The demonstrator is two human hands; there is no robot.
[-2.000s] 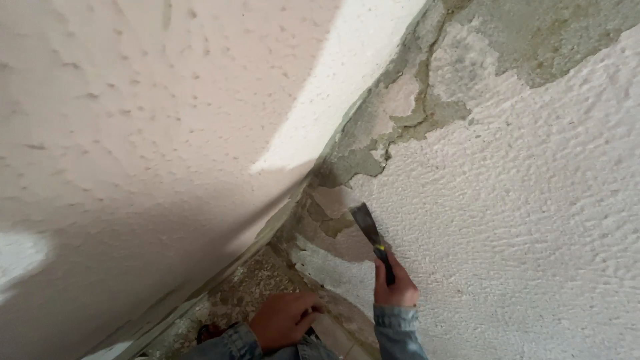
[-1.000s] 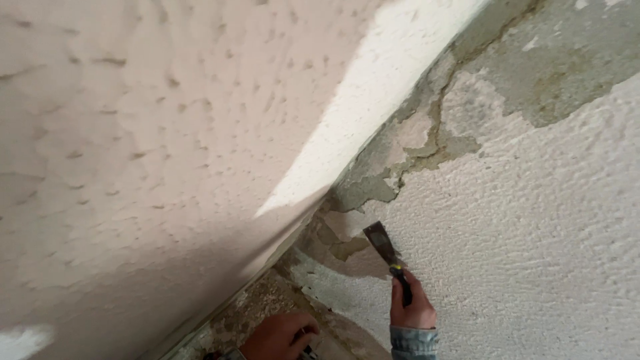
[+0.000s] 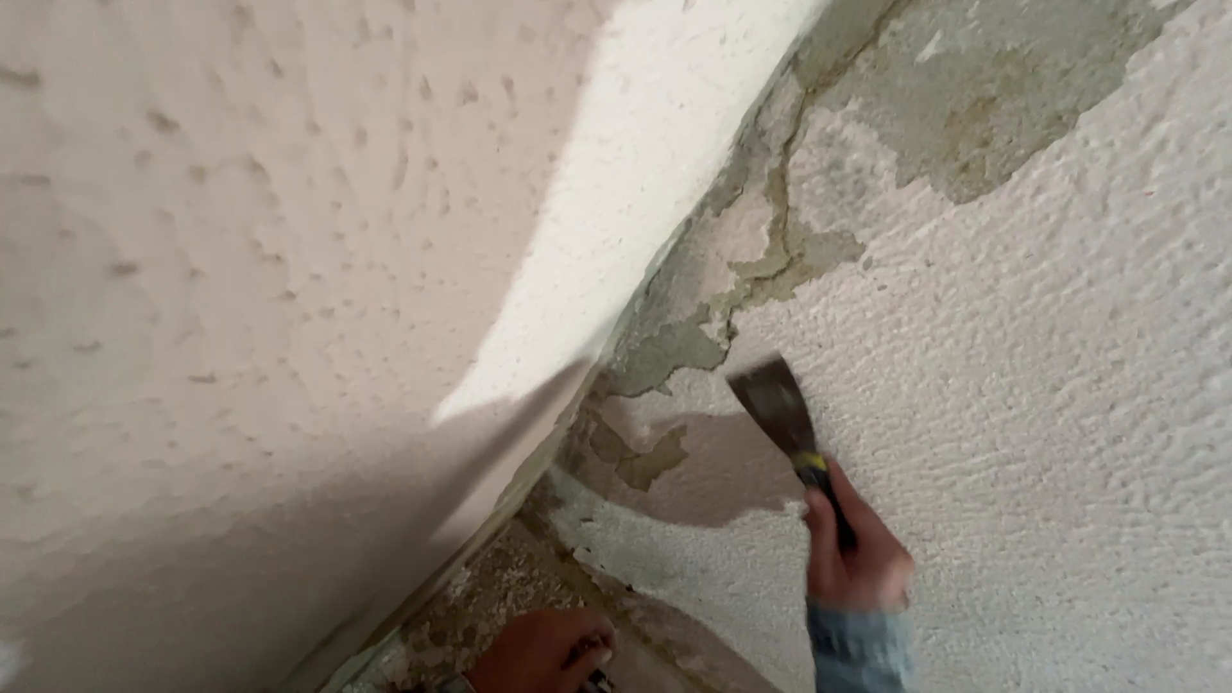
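My right hand [image 3: 859, 549], in a denim sleeve, grips the black handle of a putty knife [image 3: 778, 402] with a yellow band. Its wide metal blade points up and left over the textured wall [image 3: 1011, 404], just below a bare grey patch [image 3: 669, 356] of peeled plaster; whether the edge touches the wall cannot be told. At the bottom edge my left hand [image 3: 544, 650] has curled fingers around a small dark object [image 3: 592, 664], partly cut off by the frame and too hidden to name.
A cracked line [image 3: 784, 202] runs through the peeled area beside the wall corner. On the left stands another rough wall [image 3: 241, 289] with a sunlit strip. Flakes of debris [image 3: 462, 606] lie low in the corner. A larger bare patch [image 3: 1011, 106] is at upper right.
The view has shifted, and both walls sit differently in it. My right hand still grips the putty knife, its blade now closer to the lower end of the crack than two seconds ago.
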